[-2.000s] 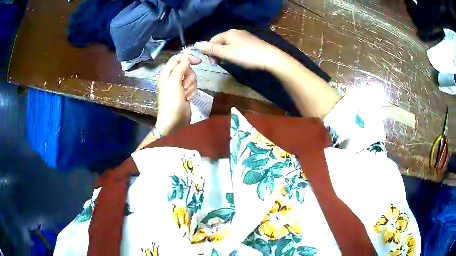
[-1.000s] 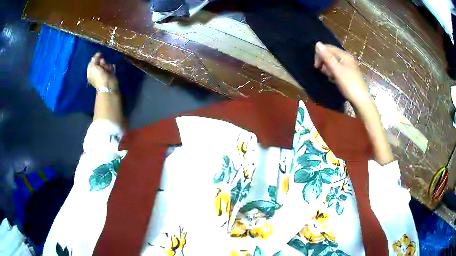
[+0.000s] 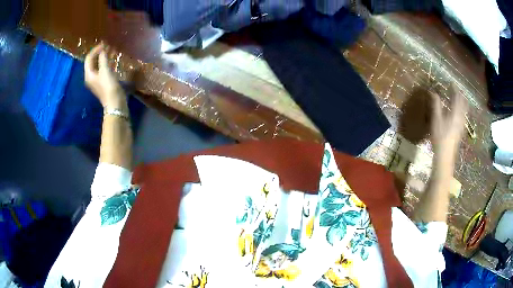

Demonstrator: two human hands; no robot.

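A flat black strip of cloth (image 3: 332, 93) lies on the brown table, its straight end at the near edge. A grey-blue garment (image 3: 197, 19) lies at the top, cut off by the picture's edge. My left hand (image 3: 103, 73) is over the table's near left edge, away from both, fingers curled; whether it holds anything is unclear. My right hand (image 3: 448, 118) is blurred above the table, right of the black strip; its grip is unclear.
Scissors (image 3: 477, 226) with yellow and red handles lie at the right table edge. White cloth (image 3: 475, 25) is at the upper right, a white object (image 3: 503, 143) below it. A blue bag (image 3: 53, 93) stands below the left edge.
My right hand has left the black strip and moved right. My left hand first left the grey-blue garment, moving left, then rose slightly. The view has shifted, showing more of that garment than a second ago.
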